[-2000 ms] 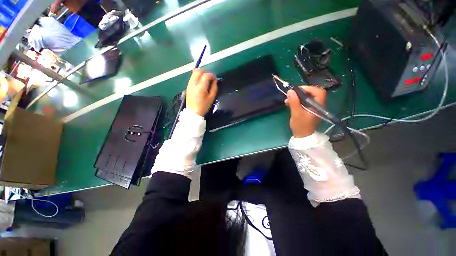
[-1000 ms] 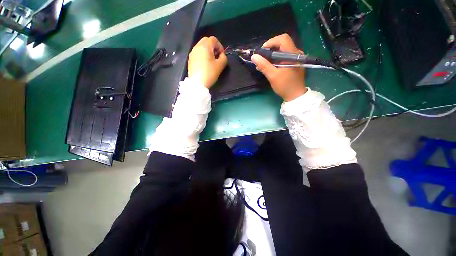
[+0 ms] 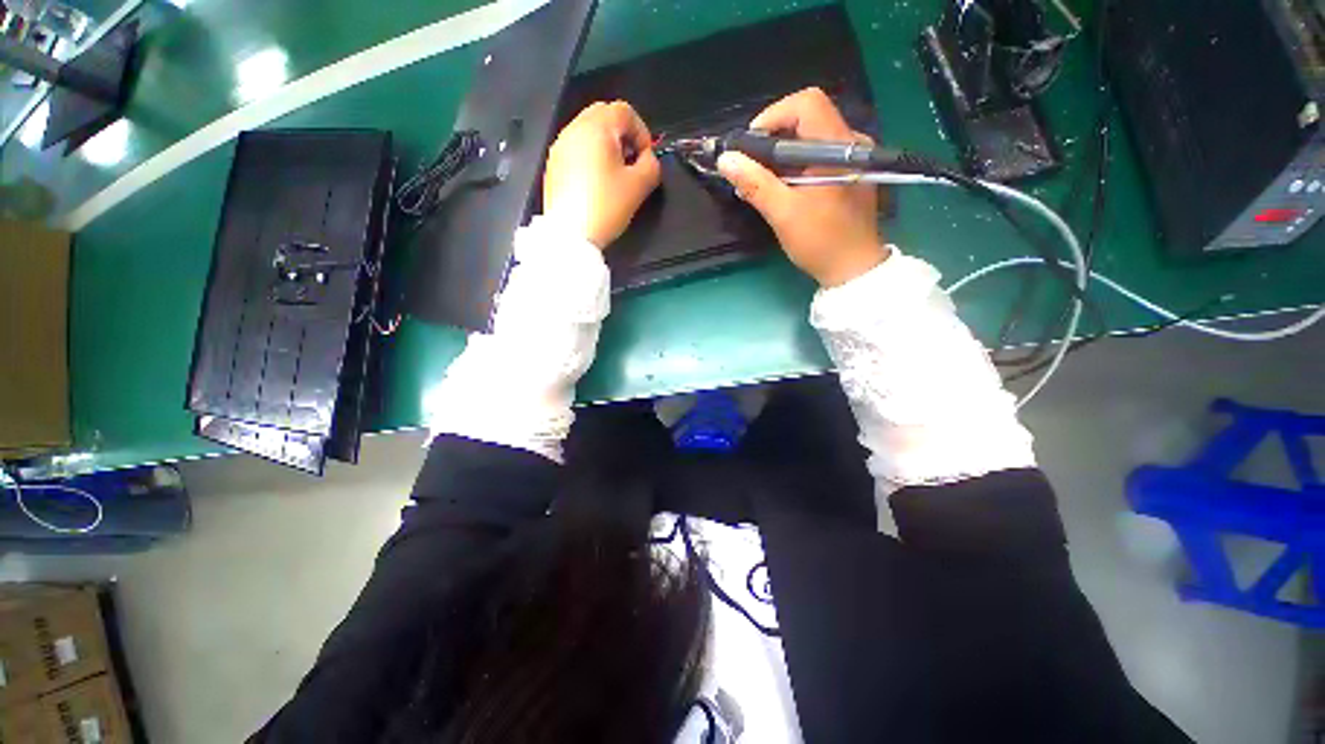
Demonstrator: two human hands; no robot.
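A black panel [image 3: 698, 240] lies on the green bench in front of me, under both hands. My right hand [image 3: 817, 189] is shut on the soldering iron [image 3: 814, 151], its tip pointing left at the panel's middle. My left hand [image 3: 599, 172] pinches a short red lead wire [image 3: 657, 143] close to the tip; the exact contact point is too small to tell. A second panel [image 3: 462, 262] with a coiled black cord [image 3: 439, 178] lies slanted just left of my left hand. A stack of panels [image 3: 276, 342] lies further left.
The iron stand [image 3: 1003, 124] is right of the work. The black soldering station [image 3: 1213, 131] with a red display is at far right. A pale tube [image 3: 1083, 269] loops along the bench's front edge. A carton [image 3: 32, 342] is at bench left. A blue stool [image 3: 1235, 502] is on the floor at right.
Since the first frame, both hands have come together over the panel, and the blue pen-like tool has left my left hand. Since the second frame, the hands have barely moved.
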